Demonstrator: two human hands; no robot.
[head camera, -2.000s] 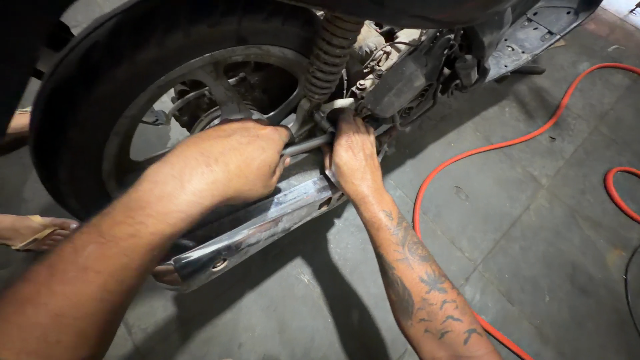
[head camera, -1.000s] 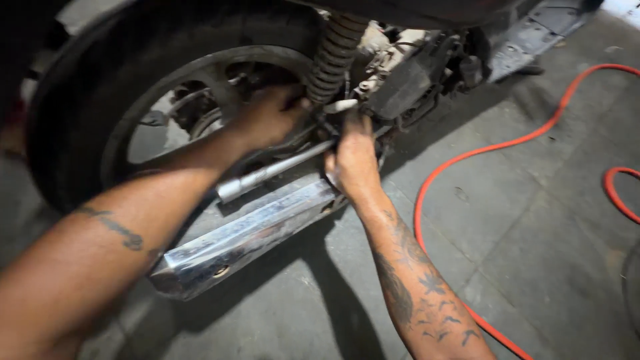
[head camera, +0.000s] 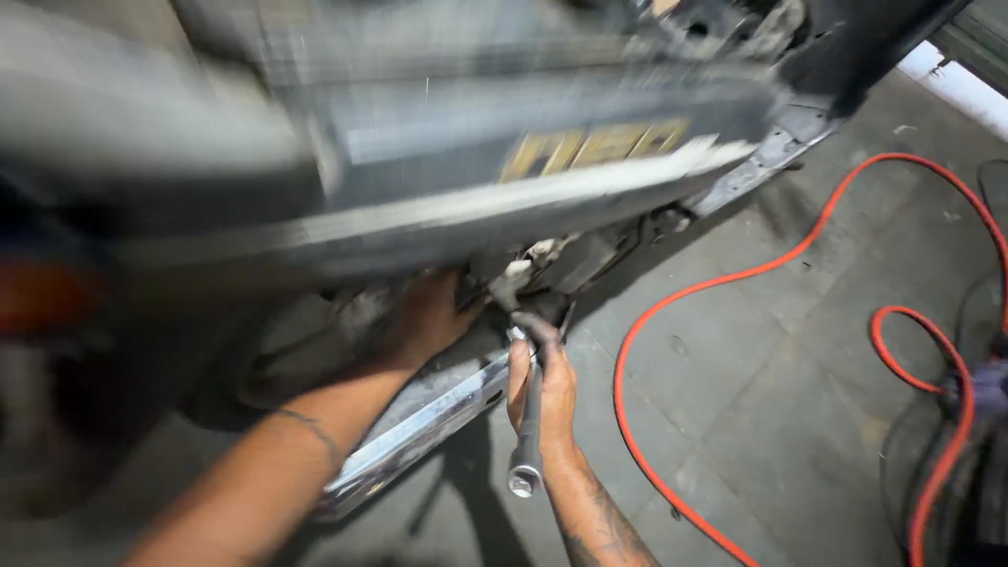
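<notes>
In my right hand (head camera: 547, 378) is a metal socket wrench (head camera: 530, 433), its open socket end pointing down toward me. Its upper end reaches in by the scooter's lower engine parts (head camera: 579, 256). My left hand (head camera: 437, 311) reaches under the scooter's body panel (head camera: 441, 181), beside those parts; it is blurred and partly dark, so whether it grips anything cannot be seen. The chromed exhaust shield (head camera: 425, 429) slants below both hands. The rear wheel is largely hidden behind the blurred bodywork.
A red hose (head camera: 630, 339) curves over the grey tiled floor (head camera: 740, 394) on the right. A purple object (head camera: 988, 390) and dark cables lie at the right edge. The blurred body panel overhangs the work from above.
The wrench, earlier lying along the exhaust shield, now points down beside my right wrist. My view has shifted strongly, with the scooter's side panel now covering the wheel.
</notes>
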